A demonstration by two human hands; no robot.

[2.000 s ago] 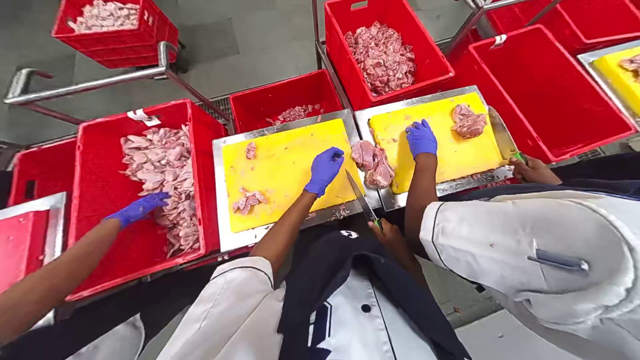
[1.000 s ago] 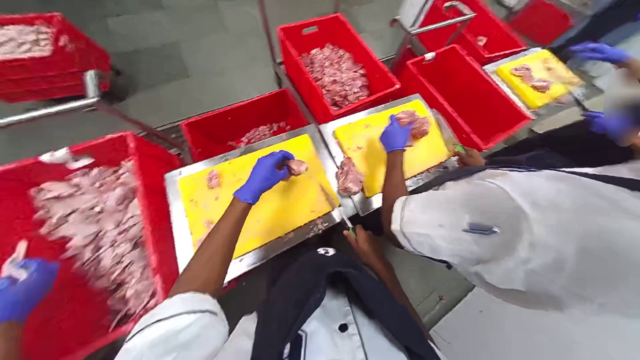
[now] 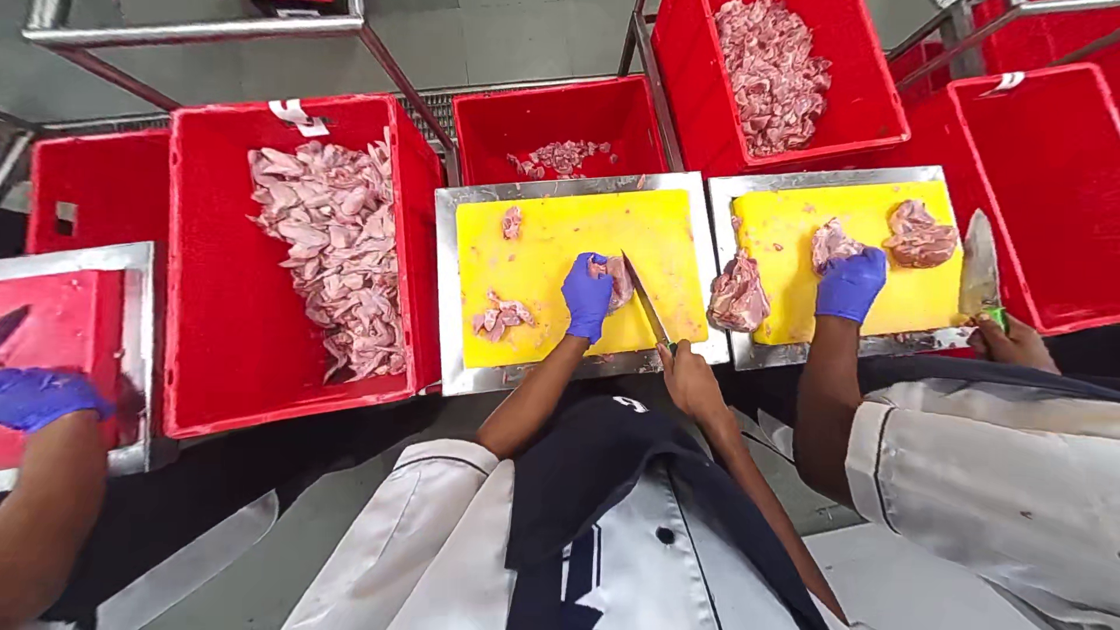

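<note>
On a yellow cutting board (image 3: pixel 560 324) in a steel frame, my left hand (image 3: pixel 587 297), in a blue glove, holds down a piece of raw meat (image 3: pixel 620 284). My bare right hand (image 3: pixel 689 378) grips the handle of a knife (image 3: pixel 647 302), whose blade lies just right of that piece, pointing up and left. A small meat scrap (image 3: pixel 512 222) lies at the board's upper left, and several trimmed bits (image 3: pixel 503 316) sit at its lower left. A larger piece of raw meat (image 3: pixel 739 295) rests where my board's frame meets the neighbouring one.
A red crate (image 3: pixel 227 262) of raw cut poultry stands at left, a red crate (image 3: pixel 560 114) with scraps behind my board, a fuller one (image 3: pixel 866 87) behind right. A co-worker's gloved hand (image 3: pixel 850 284) holds meat; their other hand (image 3: pixel 1015 343) holds a knife (image 3: pixel 979 271). Another gloved hand (image 3: pixel 48 398) is far left.
My left hand, seen lifted with a piece of meat a second ago, is now down on the board with meat under it. The knife has come over the board beside it. The view has swung.
</note>
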